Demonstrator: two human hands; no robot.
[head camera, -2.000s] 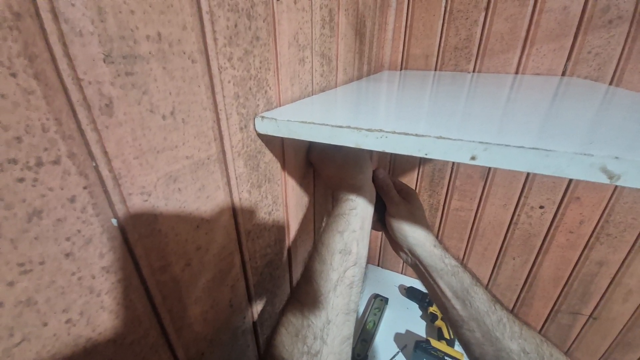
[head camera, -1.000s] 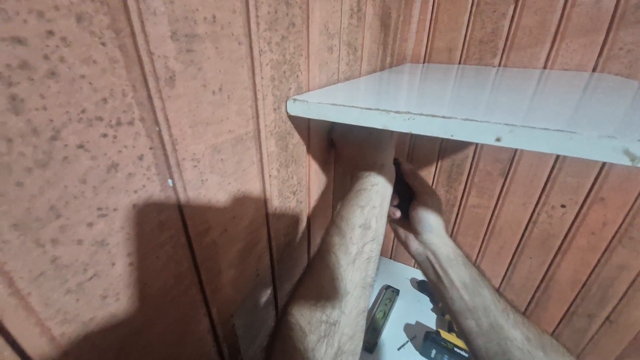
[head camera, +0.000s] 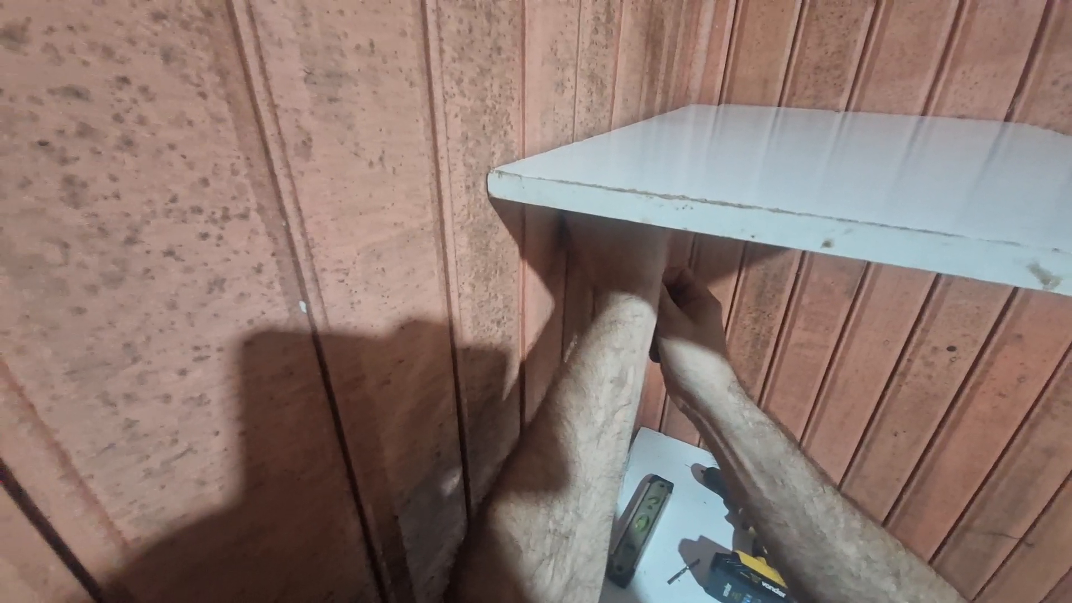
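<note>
A white shelf board (head camera: 804, 176) meets the plank walls at the corner. My left forearm reaches up beneath it; the left hand is hidden behind the board's front edge, so what it holds cannot be seen. My right hand (head camera: 693, 314) is under the board, close beside the left forearm, with its fingers curled around a dark object (head camera: 656, 343) that is mostly hidden. In the frame from one second ago the object shows as a black handle in that hand.
On a lower white surface (head camera: 662, 456) lie a small spirit level (head camera: 641, 529), a thin drill bit or screw (head camera: 682, 572) and a yellow and black Vonder cordless drill (head camera: 745, 578), partly behind my right forearm. Reddish, dark-spotted plank walls (head camera: 368, 209) stand at the left and behind.
My right hand has turned and moved in closer behind the left forearm, so the black handle is now more hidden. The left arm stays raised under the board.
</note>
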